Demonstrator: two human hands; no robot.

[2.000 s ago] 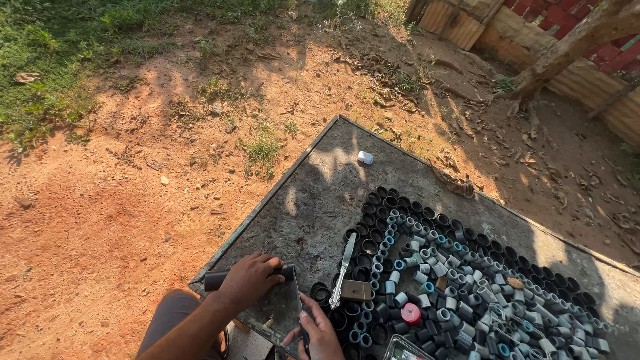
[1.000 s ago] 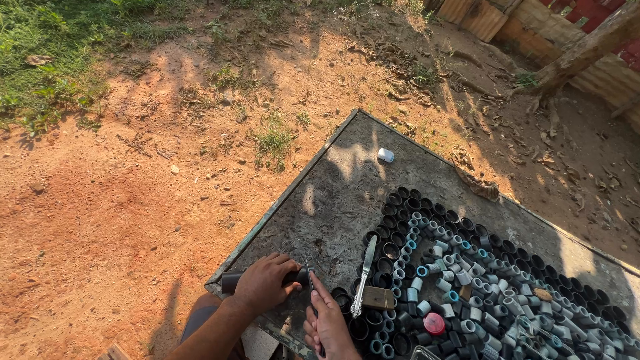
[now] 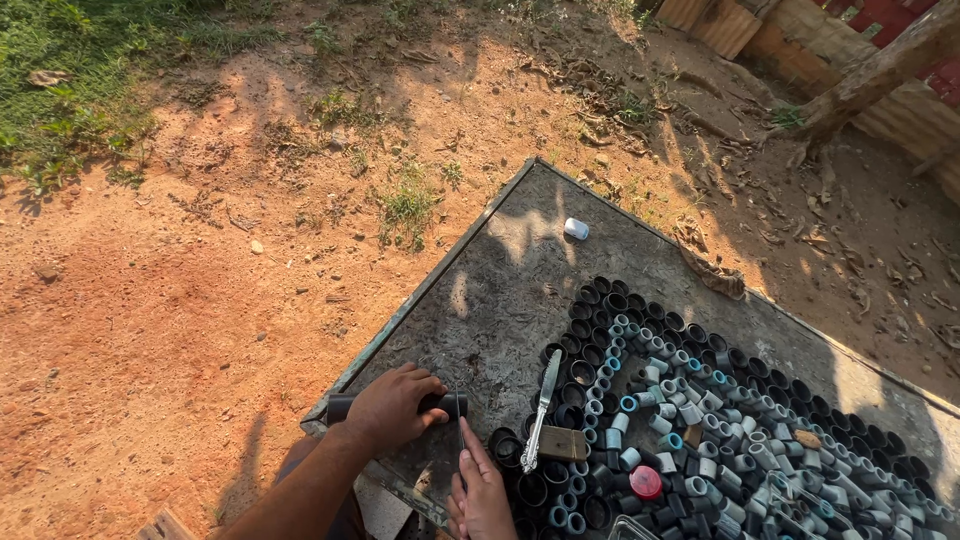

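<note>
My left hand (image 3: 394, 409) grips a black plastic pipe (image 3: 342, 407) from above and holds it against the table top near its left corner. My right hand (image 3: 480, 487) is closed round the handle of a thin blade (image 3: 460, 420), which lies across the pipe close to its right end; its handle is mostly hidden. Just right of my right hand, a serrated table knife with an ornate handle (image 3: 541, 411) rests on black pipe rings and against a brown block (image 3: 562, 443). Many short grey, blue and black pipe pieces (image 3: 705, 442) lie heaped inside rows of upright black rings (image 3: 581, 373).
The weathered table (image 3: 480, 337) has a raised edge strip. A white cylindrical piece (image 3: 576, 229) lies near its far corner. A red round cap (image 3: 645, 482) sits among the pipe pieces, with a clear container (image 3: 630, 529) at the bottom. Beyond are bare soil, dry leaves and a tree trunk (image 3: 862, 82).
Two seconds ago the blade stood more upright beside the pipe's end; now it lies across the pipe. My left hand stays on the pipe.
</note>
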